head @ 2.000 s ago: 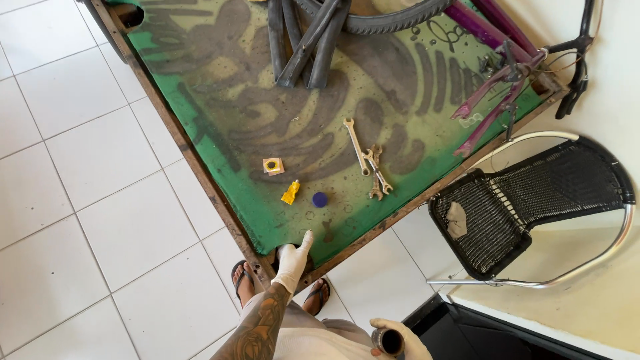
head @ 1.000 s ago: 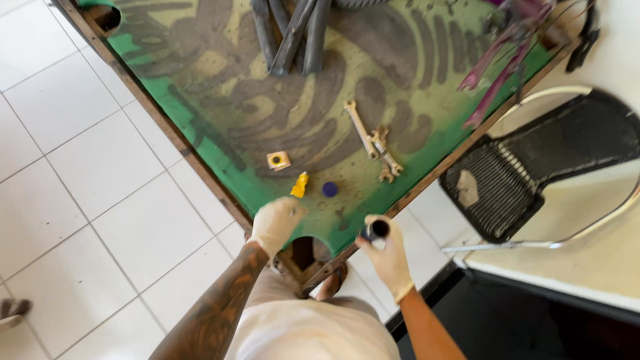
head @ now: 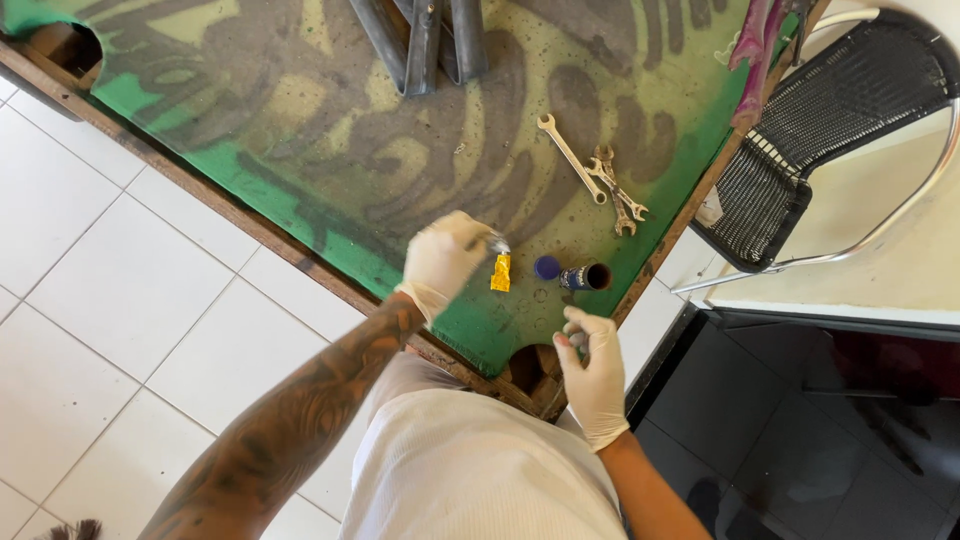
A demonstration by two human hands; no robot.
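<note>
My left hand (head: 446, 259), in a pale glove, is over the table with fingers bent beside the silver end of a small yellow tube (head: 500, 273); blur hides whether they grip it. My right hand (head: 594, 367), also gloved, is empty, its thumb and fingers apart near the table's corner. Just beyond it an uncovered dark blue cylindrical container (head: 574, 278) shows its dark inside, and a round blue cap (head: 547, 268) lies to its left. Farther back lie a combination wrench (head: 571, 159) and, crossed over each other, smaller wrenches (head: 615, 187).
Folded black rubber inner tubes (head: 424, 52) lie at the table's far side. A purple bicycle frame part (head: 750, 82) reaches over the right edge. The worn green table has a wooden rim (head: 225, 217) and a corner pocket hole (head: 531, 367). A black woven chair (head: 817, 127) stands at right.
My right hand has let go of the container, which now stands on the table beside the cap. My left hand has moved forward from the table's corner to the yellow tube.
</note>
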